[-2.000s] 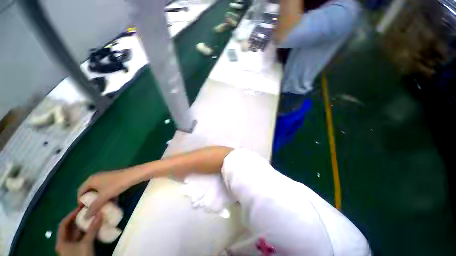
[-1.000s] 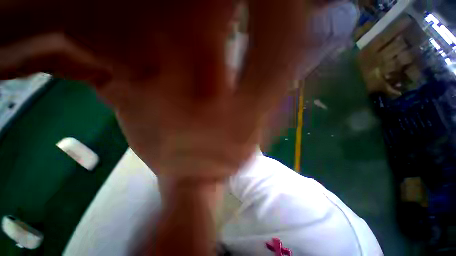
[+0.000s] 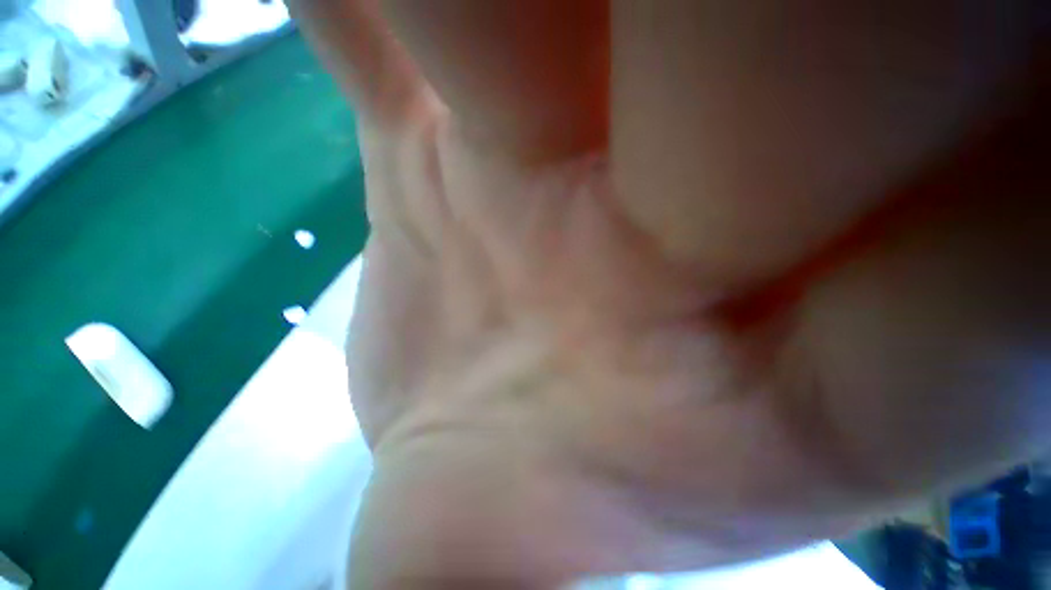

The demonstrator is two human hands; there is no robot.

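Note:
A blurred bare hand (image 3: 542, 334), very close to the camera, fills the middle and right of the view. I cannot tell whether it is my left or right hand, or whether part of the skin belongs to the other. The fingertips are not visible, and anything held is hidden. A cream oblong handheld unit (image 3: 122, 375) lies on the green conveyor belt (image 3: 219, 173), apart from the hand. The corner of another pale piece (image 3: 12, 574) shows at the lower left edge.
The white bench top (image 3: 265, 426) borders the belt and is partly hidden by the hand. Small white bits (image 3: 304, 239) lie near the belt's edge. A grey metal post (image 3: 159, 40) and pale parts (image 3: 46, 72) are at the upper left. A blue object (image 3: 975, 524) shows at the lower right.
The units seen on the belt one second ago now appear farther left and lower. The near hand covers more of the right side, hiding most of the floor. The white sleeve is mostly hidden.

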